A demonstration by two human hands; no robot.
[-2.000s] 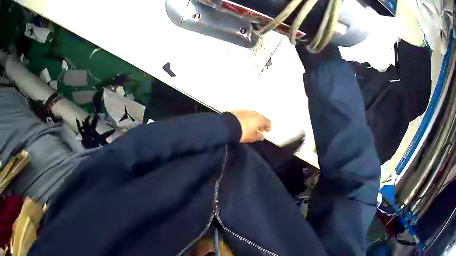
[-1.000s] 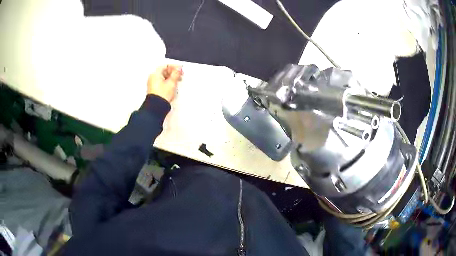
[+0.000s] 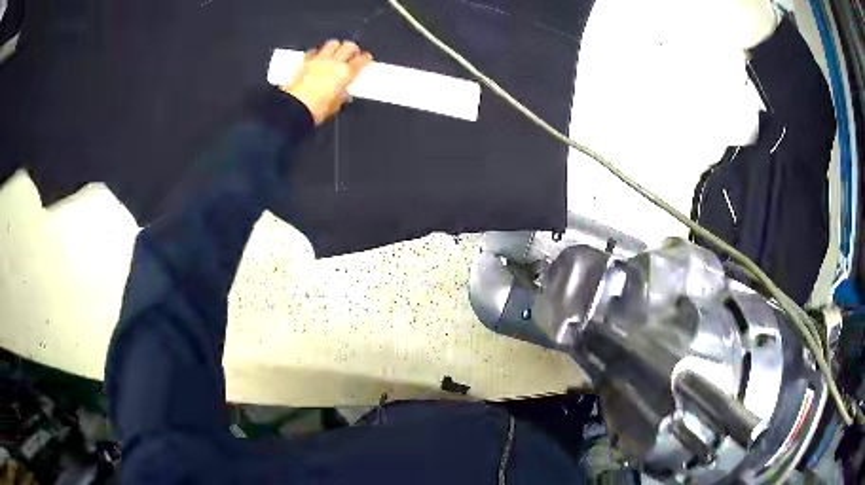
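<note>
My left hand lies across a long white strip, fingers over its upper edge and thumb at its lower edge. The strip lies on the wide dark fabric lay, which has jagged near edges. The silver straight-knife cutting machine stands at lower right. Its grey base plate is at the lay's near corner. My right hand does not show.
The power cable runs from the top across the lay to the machine's right side. Dark cut pieces lie at right. A small black scrap lies near the edge of the speckled table.
The view has shifted, showing more of the lay. My left hand has moved from the bare table onto the white strip. The machine now appears lower in view, its base plate at the lay's edge.
</note>
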